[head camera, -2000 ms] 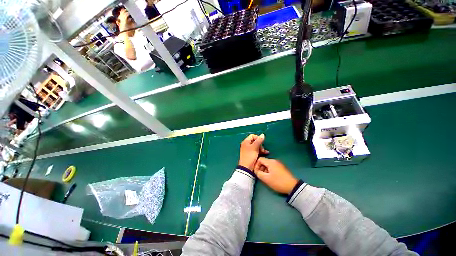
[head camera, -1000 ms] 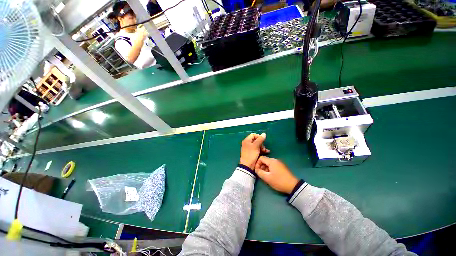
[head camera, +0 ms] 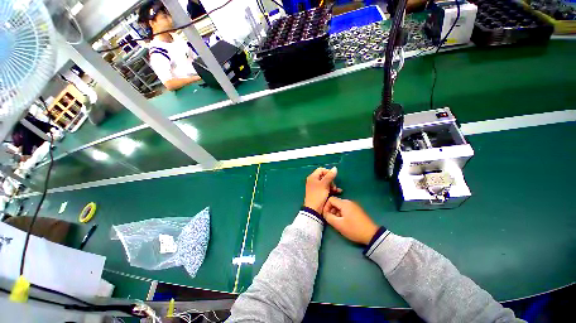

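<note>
My left hand [head camera: 321, 189] rests above the green bench top [head camera: 303, 265], fingers loosely curled, with nothing visible in it. My right hand [head camera: 349, 219] lies across beside it, fingers curled in and touching my left wrist. A black electric screwdriver [head camera: 386, 142] hangs upright from a cable to the right of my hands. A white-grey screw feeder [head camera: 436, 200] stands just right of it, with its top compartments open. A silvery part or pile lies in its front compartment. A clear plastic bag of small pale parts [head camera: 192, 243] lies to the left.
Yellow tape roll [head camera: 88, 212] and a black pen lie far left, near a white panel [head camera: 50, 271]. A pale post [head camera: 142, 113] slants down to the bench edge. Across the line are stacked black trays [head camera: 294, 47], many small metal parts and a seated person [head camera: 169, 53]. A fan is upper left.
The person across the line has lowered a raised hand from the face to the bench. The view has shifted slightly. My hands keep the same pose.
</note>
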